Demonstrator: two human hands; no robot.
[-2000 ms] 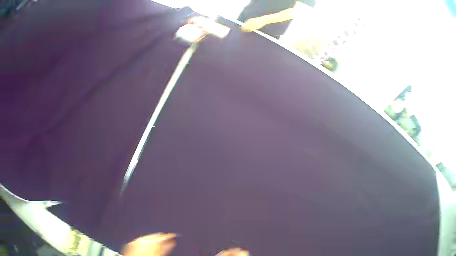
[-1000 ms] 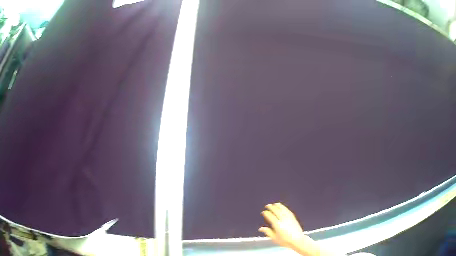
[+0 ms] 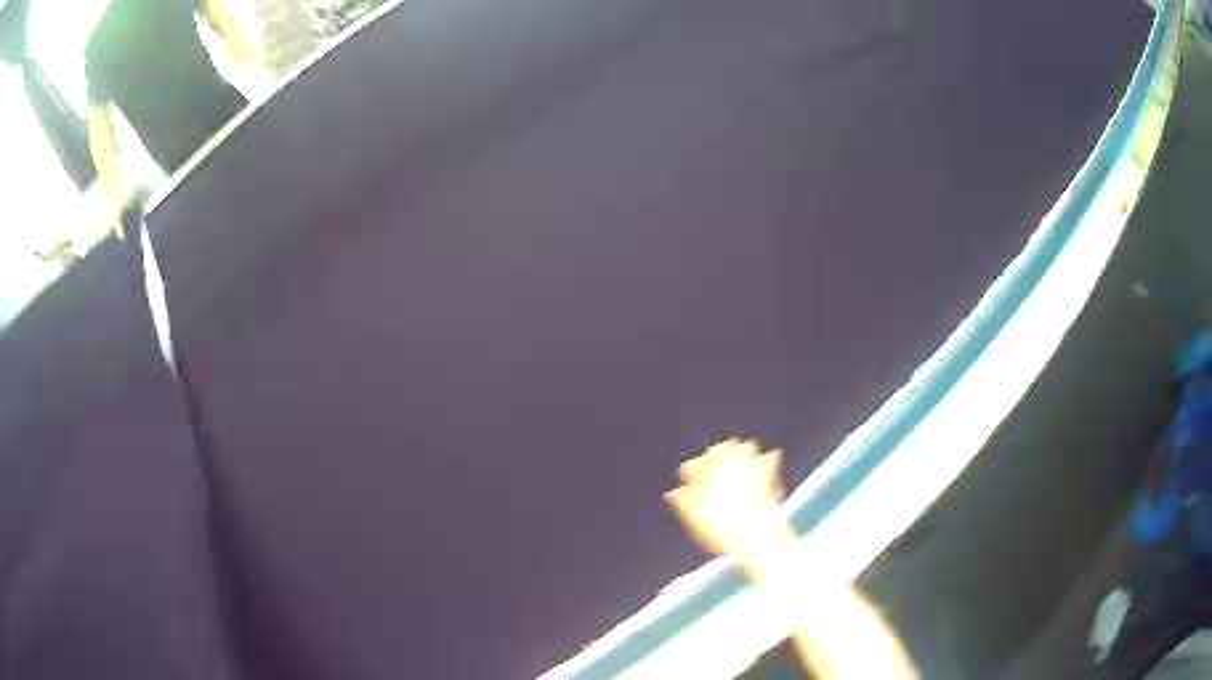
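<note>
Dark purple fabric [image 3: 532, 306] fills most of the view and lies nearly flat. A narrow pale strip [image 3: 157, 299] shows in it at the far left, and a dark line runs from it down towards the near side. My right hand [image 3: 728, 494] is on the cloth close to its near edge, its forearm coming from the bottom right. The hand is blurred and overexposed, so its grip is unclear. My left hand is out of the picture.
The table edge strip [image 3: 1130, 186] and the pale blue lay edge [image 3: 1023, 286] curve along the near side. A person in dark clothes [image 3: 166, 80] stands at the far left edge. Blue items [image 3: 1196, 438] lie on the dark floor at right.
The view has swung to the right. The long white rail that lay across the cloth is out of view. My right hand remains by the near edge; the far-side person shows again.
</note>
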